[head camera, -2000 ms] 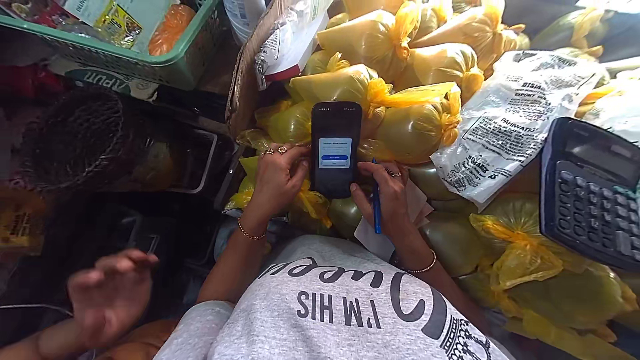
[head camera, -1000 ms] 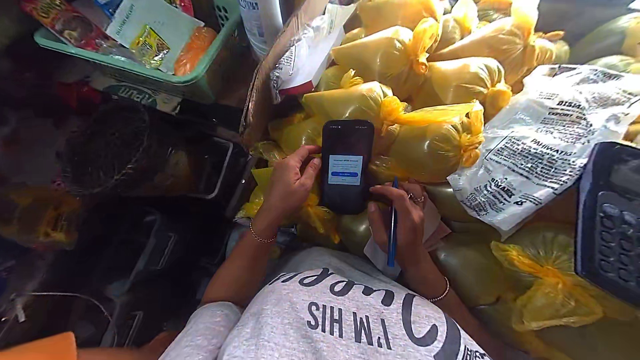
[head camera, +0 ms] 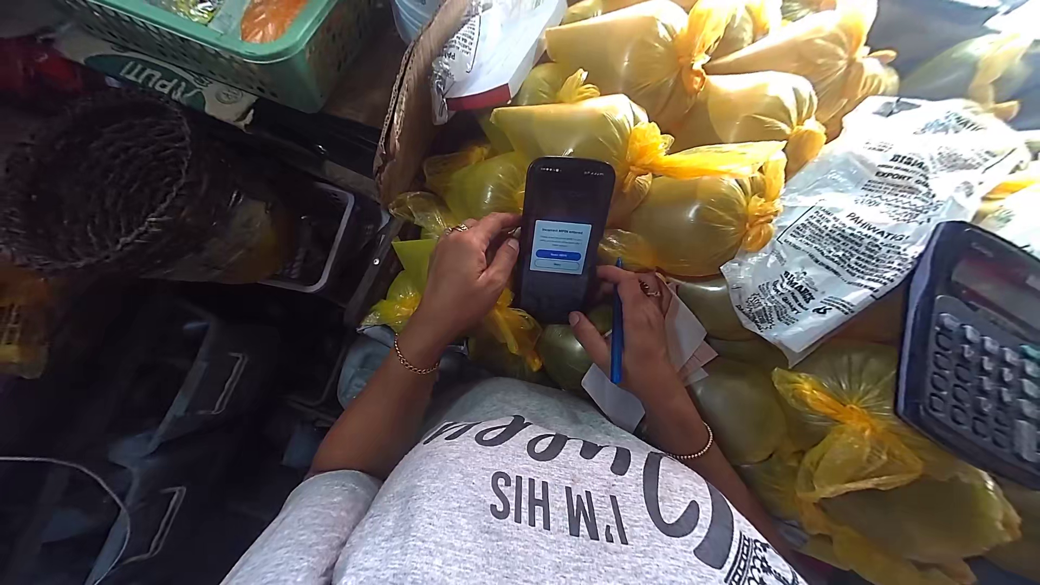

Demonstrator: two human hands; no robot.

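A black smartphone (head camera: 564, 195) stands between my hands, its lit screen showing a pop-up box with two buttons. My left hand (head camera: 473, 272) grips its left edge with thumb and fingers. At its lower right edge is my right hand (head camera: 638, 325), which holds a blue pen (head camera: 617, 333) upright and some folded paper slips (head camera: 613, 398) against the palm. Behind the phone lie knotted yellow plastic bags (head camera: 691, 219) with rounded, full shapes.
A large calculator (head camera: 975, 349) lies at the right beside a printed white plastic bag (head camera: 869, 219). More yellow bags (head camera: 910, 496) are at lower right. A green plastic basket (head camera: 301, 49) stands upper left, near a cardboard box edge (head camera: 406, 97). Dark bins (head camera: 195, 390) are at left.
Another person's hand at the lower left, seen two seconds ago, is out of view. My hands stay at the phone.
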